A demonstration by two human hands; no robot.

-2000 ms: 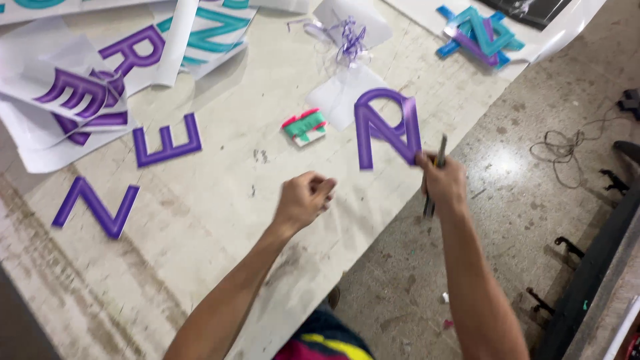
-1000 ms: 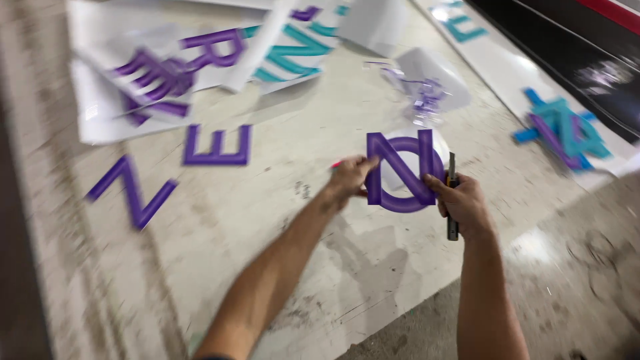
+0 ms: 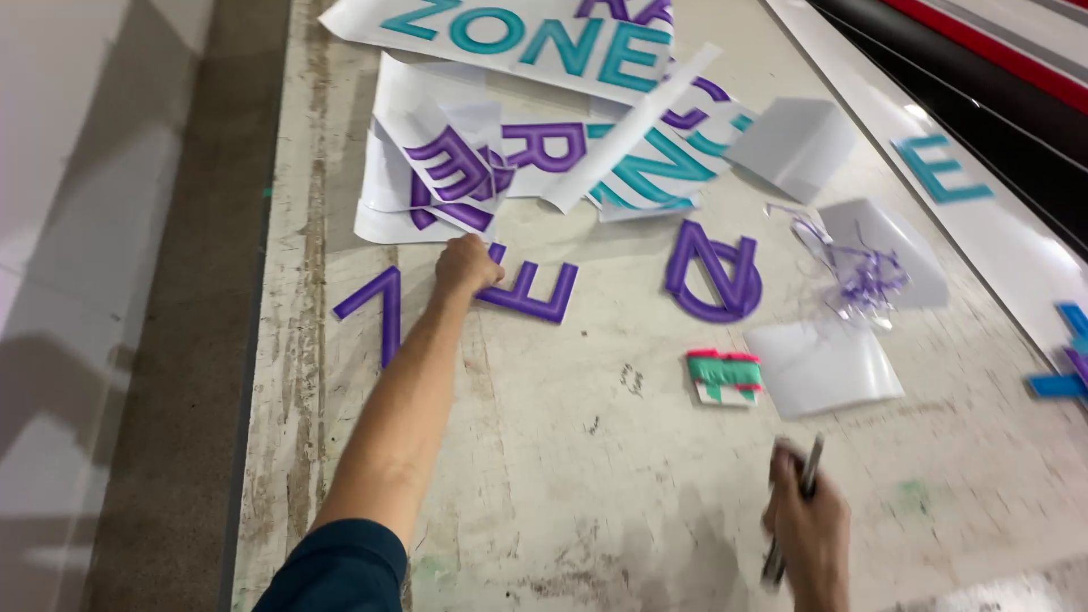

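Observation:
My left hand (image 3: pixel 467 270) is at the upper left end of a purple cut-out letter E (image 3: pixel 544 299), its fingers touching or gripping that corner. Left of it, a purple letter N or Z (image 3: pixel 391 310) is partly hidden by my forearm. A purple N (image 3: pixel 712 268) lies across a purple O (image 3: pixel 718 316) on the worktable. My right hand (image 3: pixel 807 518), low at the right and somewhat blurred, holds a slim dark and silver tool, perhaps a snap-off knife (image 3: pixel 775 561). Between these lies a small green, red and white bundle (image 3: pixel 725 376).
Printed sheets with teal and purple letters (image 3: pixel 527 51) overlap at the back. Thin purple and clear scraps (image 3: pixel 867 276) lie near pieces of white backing paper (image 3: pixel 824 370). More teal (image 3: pixel 943 170) and blue letters (image 3: pixel 1056 386) rest on the right-hand sheet. The worktable's edge (image 3: pixel 246 382) runs along the left.
The purple N and O, between both hands a second ago, now lie on the table, released. My left hand has moved left to the purple E. The view has shifted left.

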